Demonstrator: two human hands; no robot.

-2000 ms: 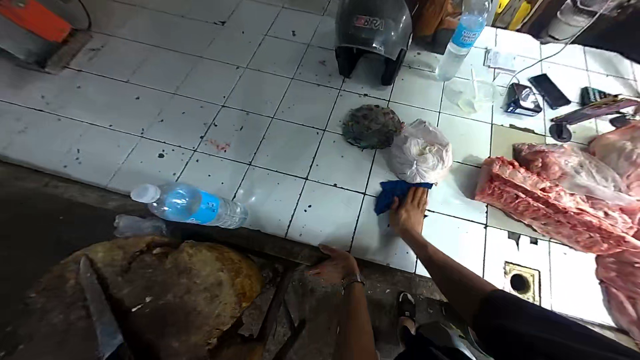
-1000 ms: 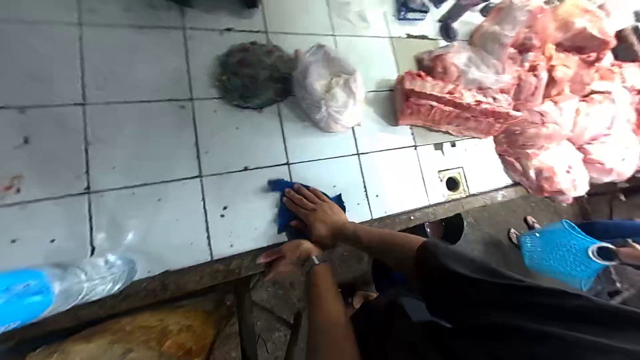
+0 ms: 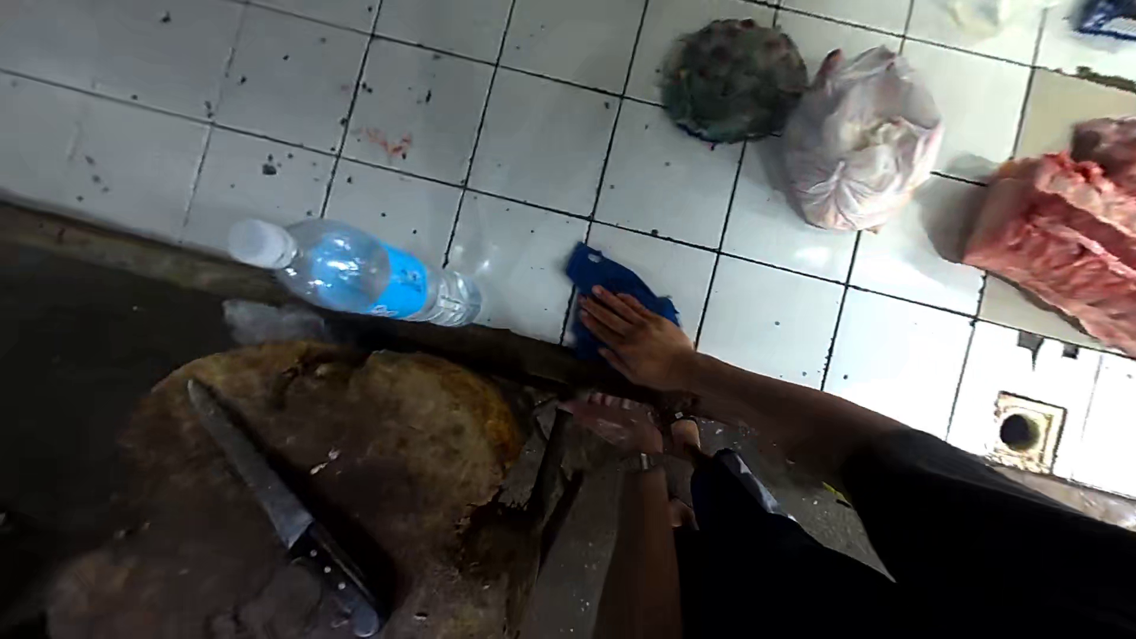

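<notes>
My right hand [image 3: 639,342] lies flat on a crumpled blue cloth [image 3: 612,275], pressing it to the white tiled counter [image 3: 524,222] at its front edge. My left hand [image 3: 617,422], with a watch or bracelet at the wrist, hangs just off that edge, below the right hand; its fingers are extended and nothing shows in them. Left of the cloth, a clear plastic bottle with a blue label [image 3: 355,273] lies on its side. A knotted whitish plastic bag [image 3: 861,142] and a dark, roundish item [image 3: 735,82] of unclear kind sit farther back.
A knife with a black handle [image 3: 284,510] rests on a thick round wooden chopping block [image 3: 399,426] at the lower left. A slab of raw ribbed meat [image 3: 1065,240] lies at the right. A square drain [image 3: 1025,432] is set in the tiles near the front edge.
My right hand and the cloth have moved from just in front of the plastic bag to the counter's front edge, then left toward the bottle. The view has shifted a lot.
</notes>
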